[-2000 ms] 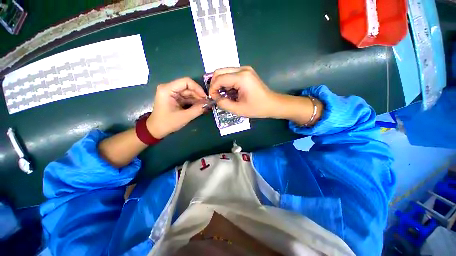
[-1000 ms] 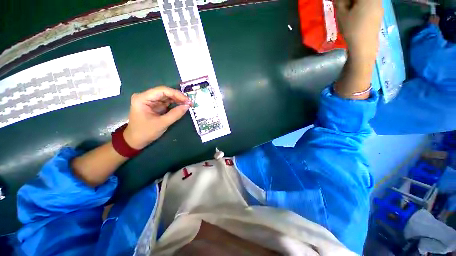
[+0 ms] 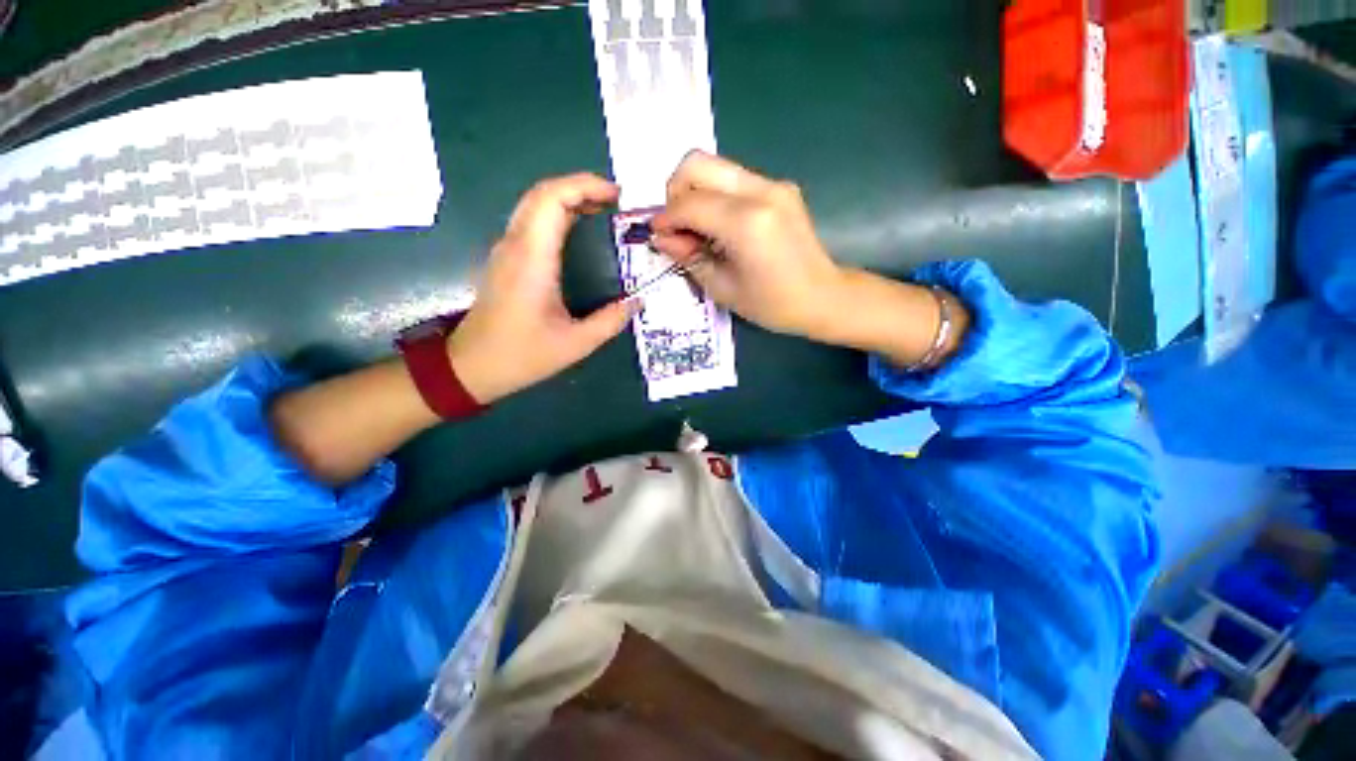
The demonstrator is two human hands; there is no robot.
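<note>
The open phone assembly (image 3: pixel 683 330) lies on the lower end of the long white sticker sheet (image 3: pixel 656 127), in front of me. My left hand (image 3: pixel 543 298) is beside the phone's left edge, thumb and fingers spread apart, with nothing visible in it. My right hand (image 3: pixel 756 256) is over the phone's upper right part. It holds thin tweezers (image 3: pixel 663 277) that point down-left toward my left thumb. The right fingertips are at a small dark spot near the phone's top end; whether they pinch a piece there cannot be told.
A wider white sticker sheet (image 3: pixel 223 171) lies at the left. A red bin (image 3: pixel 1096 89) stands at the upper right, with light-blue sheets (image 3: pixel 1175 253) right of it. A white-ended tool (image 3: pixel 17 458) is at the far left edge. Another person's blue sleeve (image 3: pixel 1328 298) shows at the right.
My right hand has come back from the red bin to the phone, with tweezers now visible. My left fingers have opened and moved up along the phone's left side. The camera view has shifted.
</note>
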